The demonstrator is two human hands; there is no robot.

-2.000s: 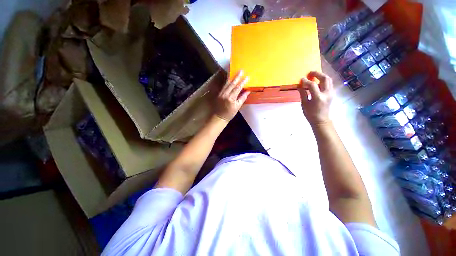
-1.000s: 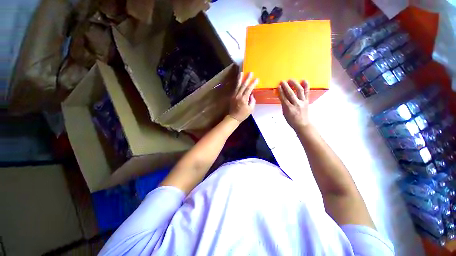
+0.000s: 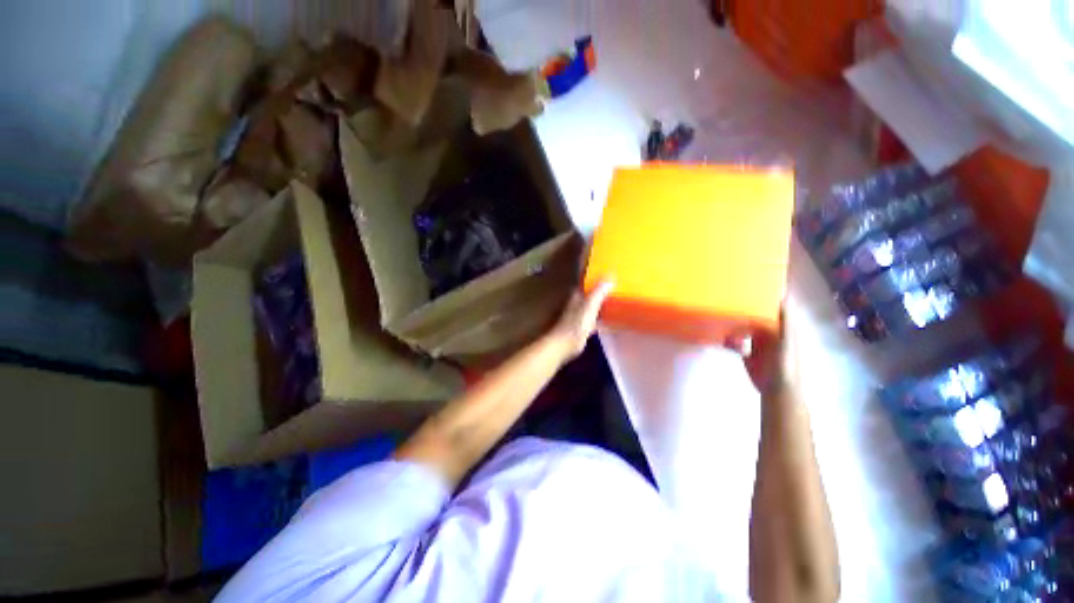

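Note:
A closed packed box (image 3: 693, 242), bright yellow-orange on top with orange sides, is held over the white table. My left hand (image 3: 583, 316) holds its near left corner, with fingers against the side. My right hand (image 3: 763, 353) holds its near right corner and is dark and blurred; its fingers are partly hidden under the box edge. The box looks slightly tilted. I cannot tell whether it is fully off the table.
Filled trays of dark wrapped units (image 3: 983, 436) lie at right, more behind them (image 3: 913, 253). Brown shipping cartons (image 3: 495, 318) stand open at left. A cable (image 3: 668, 140) and a blue-orange tape roll (image 3: 569, 68) lie beyond the box. White sheets (image 3: 919, 106) are at back right.
My right hand has moved from the middle of the box's front edge to its near right corner. The view has shifted, showing more of the table's far end.

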